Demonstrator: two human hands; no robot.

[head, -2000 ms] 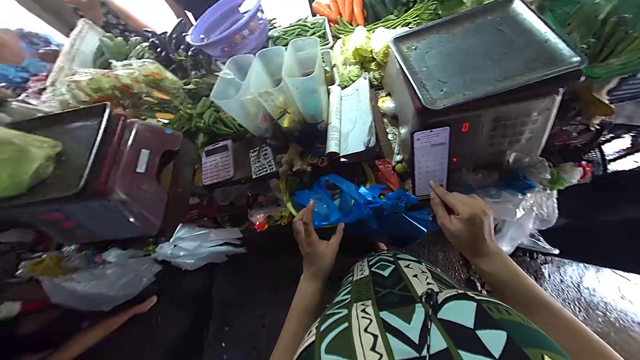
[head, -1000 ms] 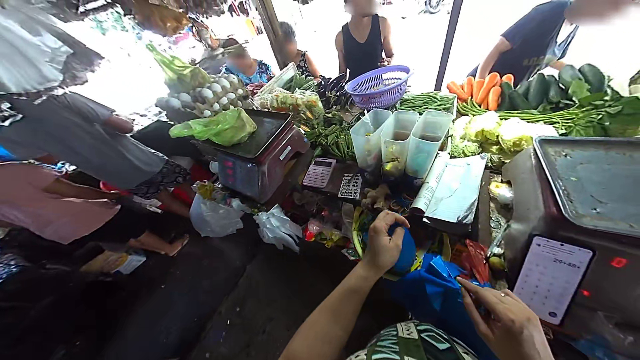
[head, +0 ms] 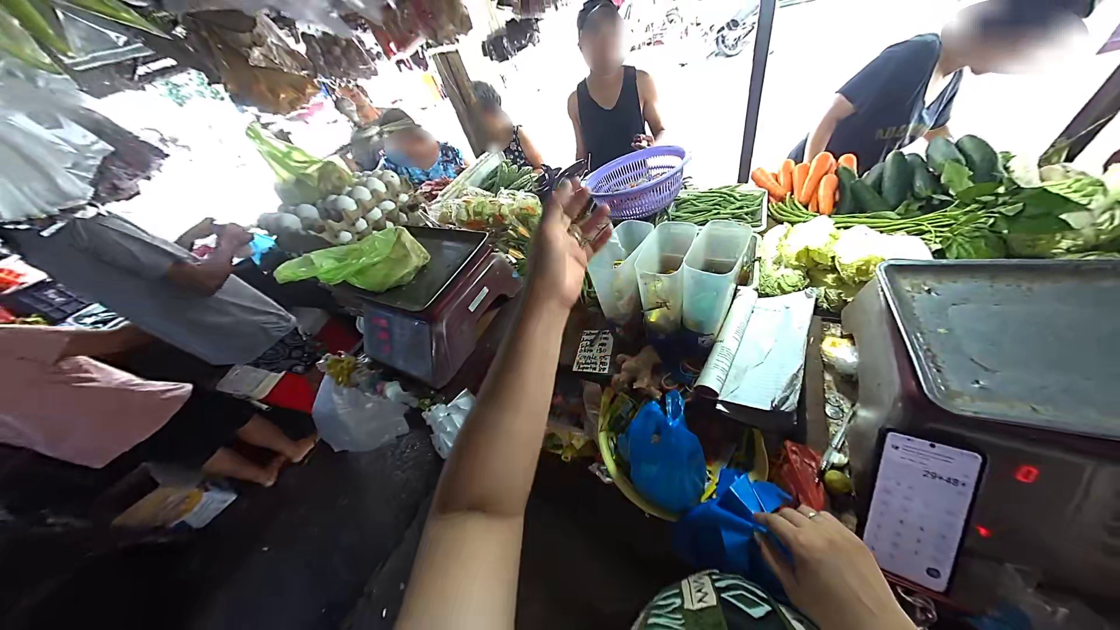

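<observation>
My left hand [head: 570, 238] is raised and empty, palm up with fingers apart, in front of the purple plastic basket [head: 637, 184]. With its fingers and thumb, my right hand [head: 818, 551] touches a blue plastic bag [head: 731, 525]; whether it grips the bag is hard to tell. A tied blue plastic bag [head: 667, 455] rests in a yellow-green basin [head: 623, 483] to its left. Right of my right hand, a phone [head: 923, 507] showing a calculator leans on the front of a weighing scale [head: 1006, 350].
Three clear plastic containers [head: 661, 278] stand beside a notebook [head: 768, 350]. Carrots [head: 818, 179], long beans [head: 717, 206] and cauliflower [head: 814, 249] lie behind. Another scale [head: 429, 306] holds a green plastic bag [head: 367, 261]. Eggs [head: 363, 206] are beyond it. Several people stand or sit around the stall.
My left hand has risen from the blue bags and reached forward, away from me. My right hand, near the phone two seconds ago, is now at the blue bag. The view has tilted up.
</observation>
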